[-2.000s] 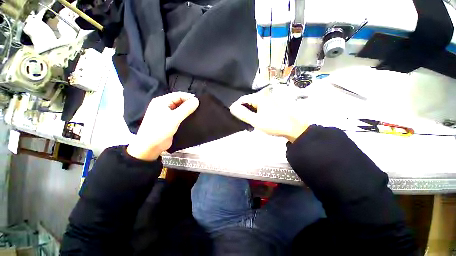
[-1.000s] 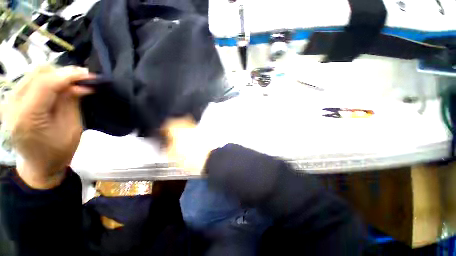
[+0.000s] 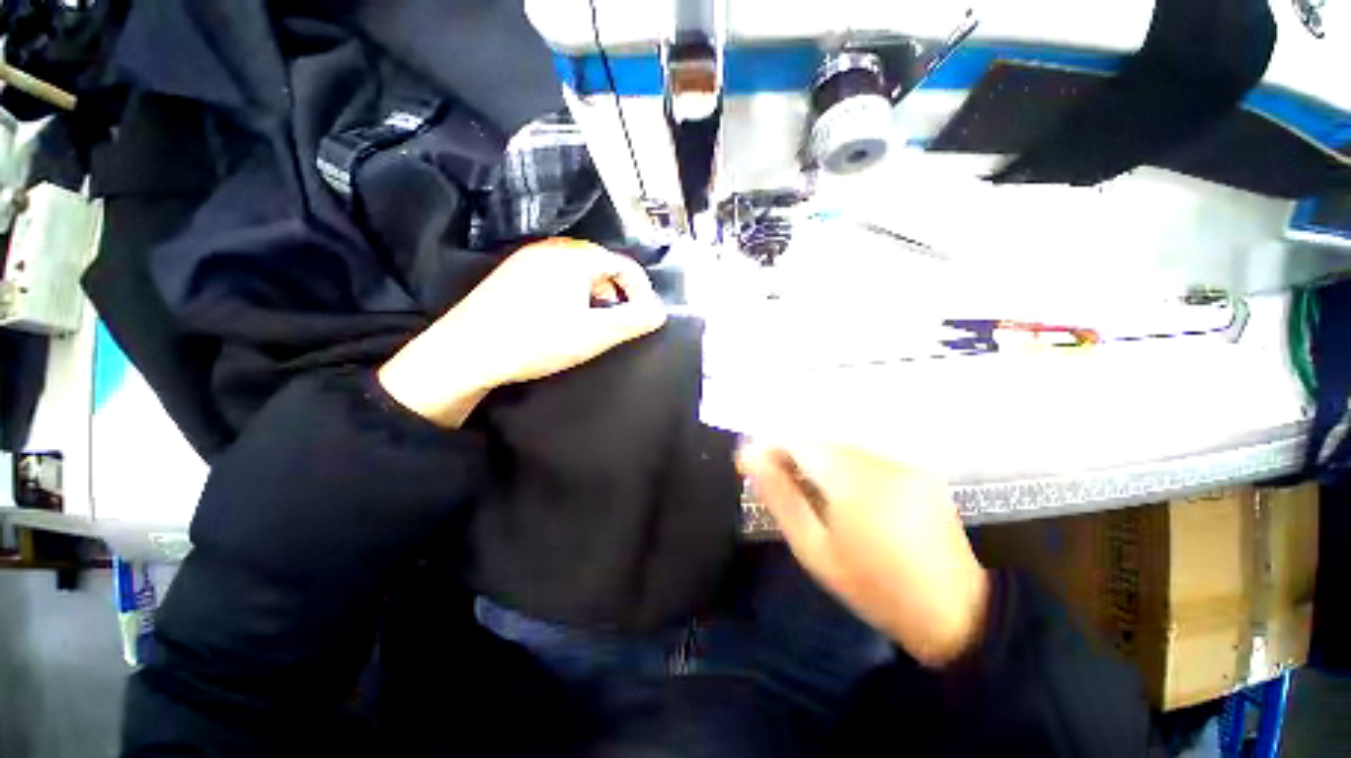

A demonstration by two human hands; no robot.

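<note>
The dark garment point(image 3: 608, 474) lies left of the needle and hangs over the table's front edge onto the lap. Blue-and-white plaid lining point(image 3: 545, 175) shows behind my left hand. My left hand point(image 3: 541, 319) pinches the garment close to the presser foot point(image 3: 708, 237), fingertips at the cloth's right edge. My right hand point(image 3: 874, 541) is blurred at the table's front edge, its fingertips beside the garment's right edge; whether it grips the cloth cannot be told. The white sewing machine head point(image 3: 771, 74) stands behind.
Red-yellow handled snips point(image 3: 1022, 335) lie right of the needle. Tweezers point(image 3: 904, 240) lie behind them. A black fabric strip point(image 3: 1126, 111) drapes over the machine. A tape measure point(image 3: 1126, 483) runs along the front edge. A cardboard box point(image 3: 1237, 592) stands below right.
The garment has been turned, showing plaid lining and hanging over the front edge. My left hand has moved from the far left to near the needle; my right hand has moved right and down.
</note>
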